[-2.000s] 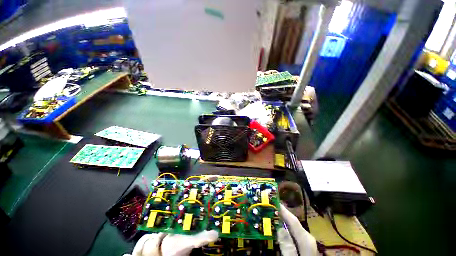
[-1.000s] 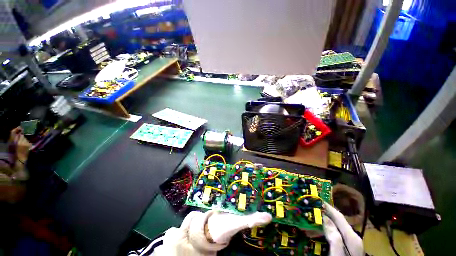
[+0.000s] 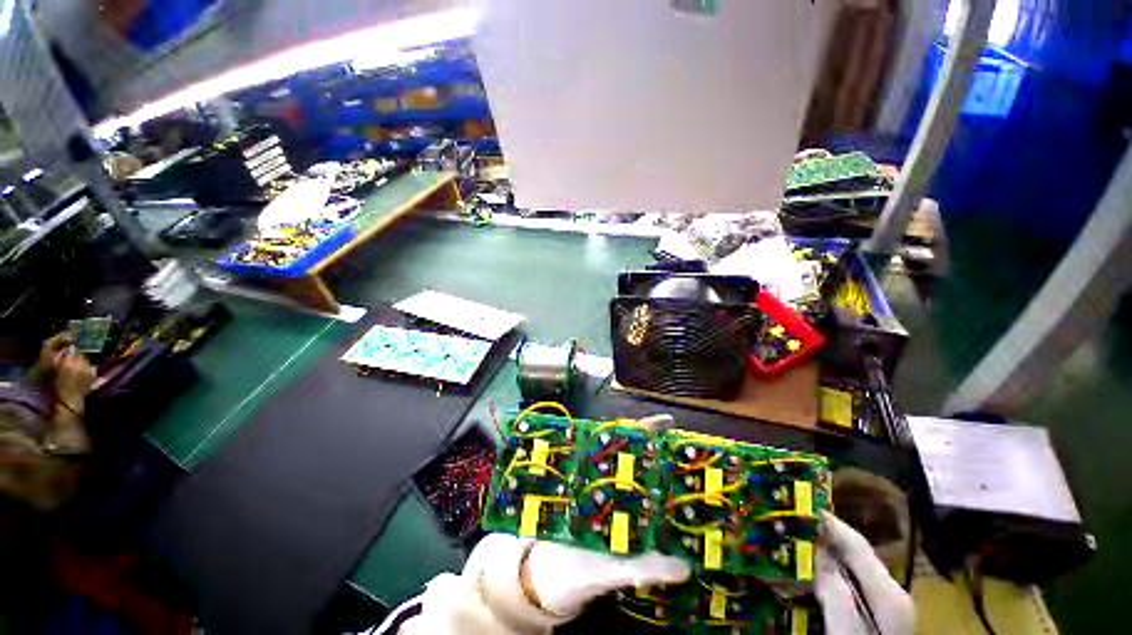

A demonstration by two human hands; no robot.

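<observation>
A green PCB panel (image 3: 642,496) with rows of yellow transformers and thin yellow and red lead wires is held component side up at the lower middle. My left hand (image 3: 546,583), in a white glove, grips its near edge, thumb along the board. My right hand (image 3: 863,581), also in a white glove and partly cut off by the bottom edge, holds its right end. A dark thin tool seems to lie along the right hand; it is too blurred to be sure. Another panel with yellow blocks (image 3: 718,605) shows just below the held one.
A black fume fan (image 3: 685,337), a red parts tray (image 3: 785,335) and a solder wire reel (image 3: 546,370) stand behind the panel. A small parts tray (image 3: 457,481) and pale boards (image 3: 416,355) lie left. A soldering station (image 3: 1003,478) is right. A person's hands (image 3: 72,372) show far left.
The view has turned left, so the bench things appear farther right than in the oldest frame. Both hands still hold the panel, with the left thumb along its near edge.
</observation>
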